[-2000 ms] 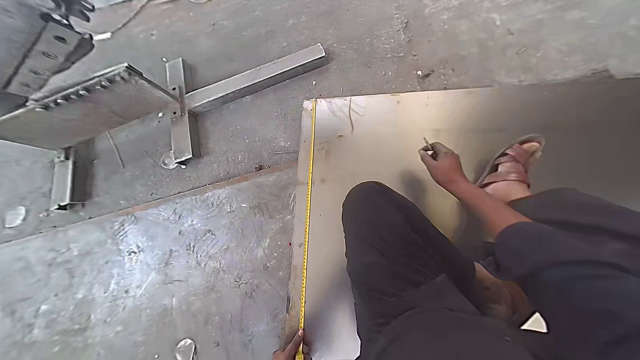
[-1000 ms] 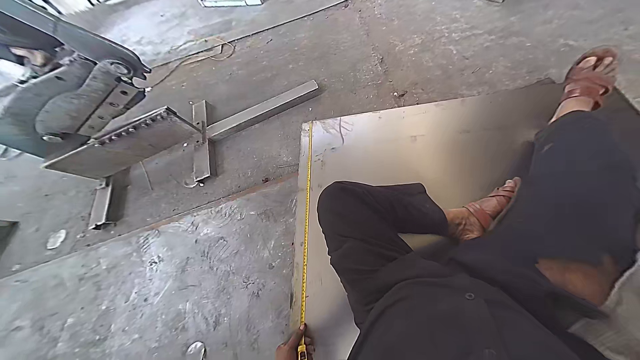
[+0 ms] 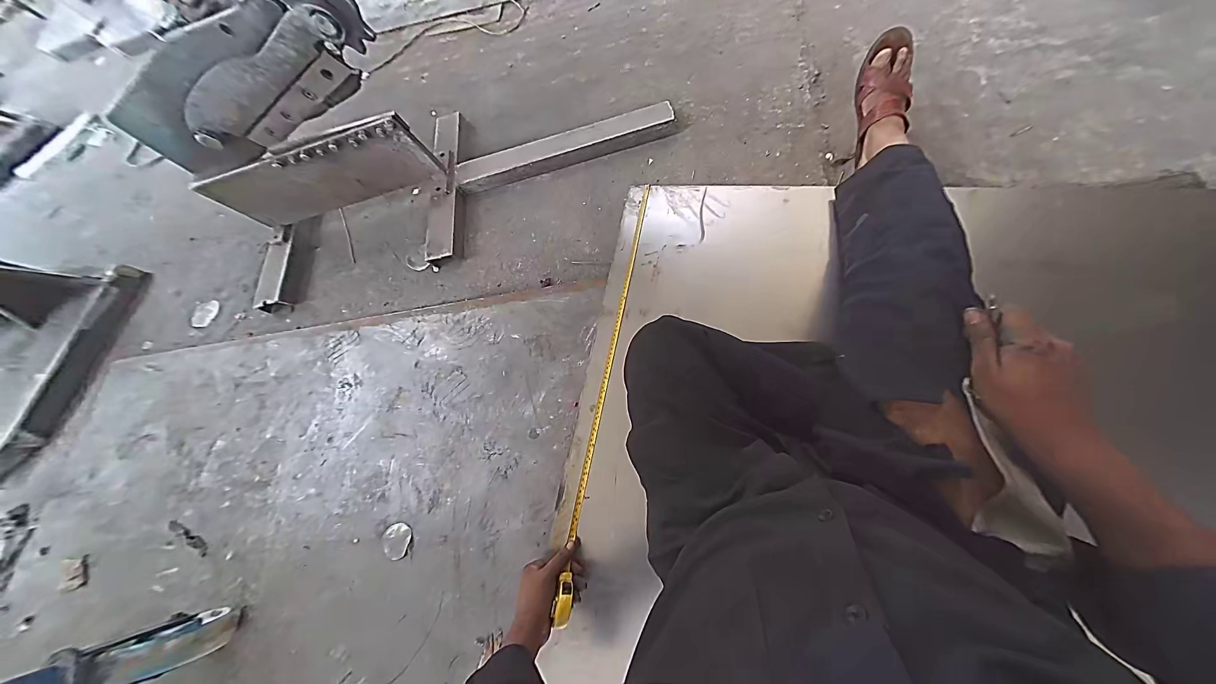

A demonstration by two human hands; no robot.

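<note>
My left hand (image 3: 546, 591) grips the yellow case of a tape measure (image 3: 563, 600) at the lower left edge of a sheet of metal (image 3: 750, 261). Its yellow blade (image 3: 606, 385) runs out along the sheet's left edge up to the top corner. My right hand (image 3: 1021, 366) is raised at the right, beside my leg, with its fingers closed around a small thin object (image 3: 993, 309) that is too blurred to name. My knees and one sandalled foot are in view; the foot is past the sheet's far edge.
Left of the sheet lies a flat, scuffed metal plate (image 3: 332, 418). Beyond it stand a lever shear (image 3: 256, 95) with a bolted plate and a square steel tube (image 3: 570, 147) on the concrete floor. A blue-handled tool (image 3: 161, 651) lies at the lower left.
My right hand, over the sheet two seconds ago and out of view one second ago, is back in view at the right. My foot has moved from the sheet to beyond its far edge.
</note>
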